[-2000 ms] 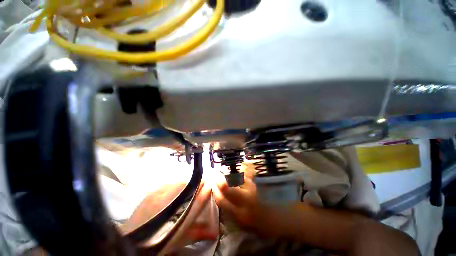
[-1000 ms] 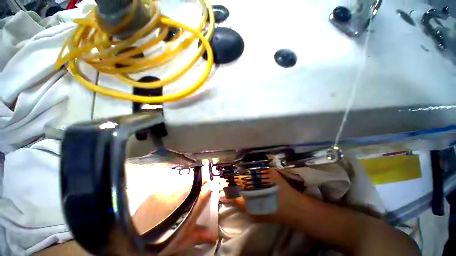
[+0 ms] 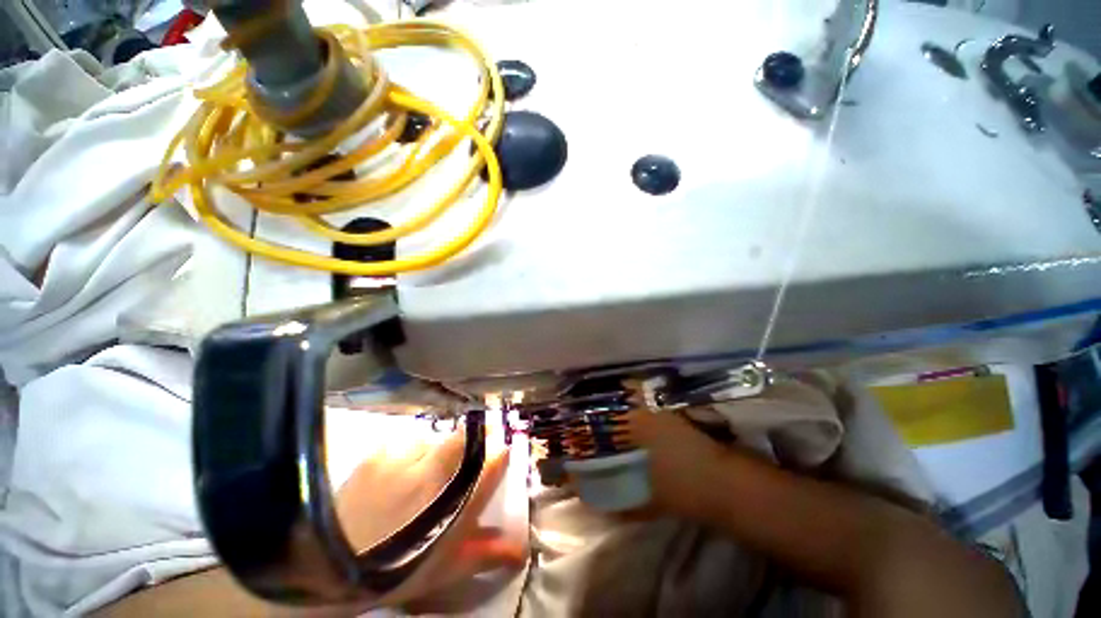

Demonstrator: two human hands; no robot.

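The white sewing machine head (image 3: pixel 604 254) spans the view, with thread tension springs (image 3: pixel 592 429) on its near side. Glare hides the needle area. A whiter band (image 3: pixel 513 501) runs toward me from the glare, beside beige fabric (image 3: pixel 561 555). My left hand (image 3: pixel 417 501) is at the fabric left of the band, partly behind a black curved guard (image 3: pixel 260 465); its grip is unclear. My right hand (image 3: pixel 664 453) reaches in from the right to the fabric by the needle area; its fingertips are hidden behind the tension parts.
A yellow cord coil (image 3: pixel 465 235) lies on the machine head around a grey post. Cream fabric heaps (image 3: pixel 91 423) lie at left. A yellow patch (image 3: pixel 948 410) with a pink item on its edge lies at right, near a dark bar (image 3: pixel 1053 447). A thread runs down to the tension parts.
The view has shifted back from close over the machine, so more of its top and the left fabric shows. Both hands stay near the needle area; no clear change of hold.
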